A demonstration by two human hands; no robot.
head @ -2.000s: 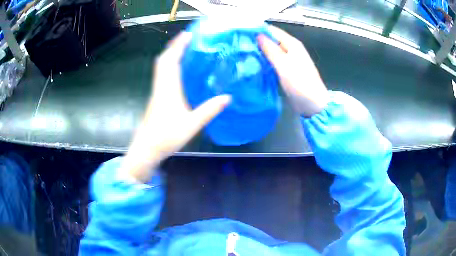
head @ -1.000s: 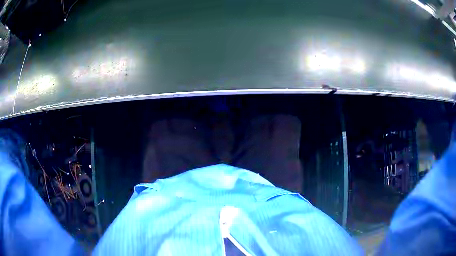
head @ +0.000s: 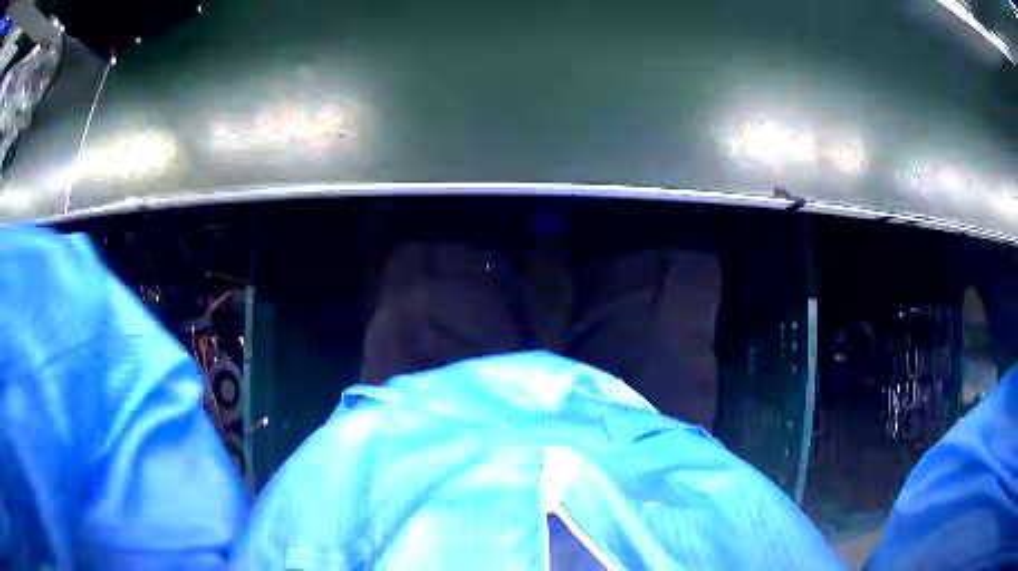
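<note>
Neither of my hands is in the picture. Only my blue sleeves show, the left sleeve (head: 101, 413) at the lower left and the right sleeve (head: 960, 480) at the lower right corner. The glossy dark-green bench (head: 536, 100) lies nearest in front of me, with its pale front edge running across the view. The light-blue work cap is not visible in the current view.
Below the bench at left is the fan crate (head: 249, 368) with round fans and tangled leads. The parts crate (head: 812, 379) is below at right. The black stacked fans (head: 123, 17) are cut off at the top left, beside crumpled clear plastic (head: 25, 95).
Two seconds ago both my hands held the blue cap over the bench; cap and hands have left the picture. Since one second ago, my left sleeve has come further into view and the view has shifted slightly.
</note>
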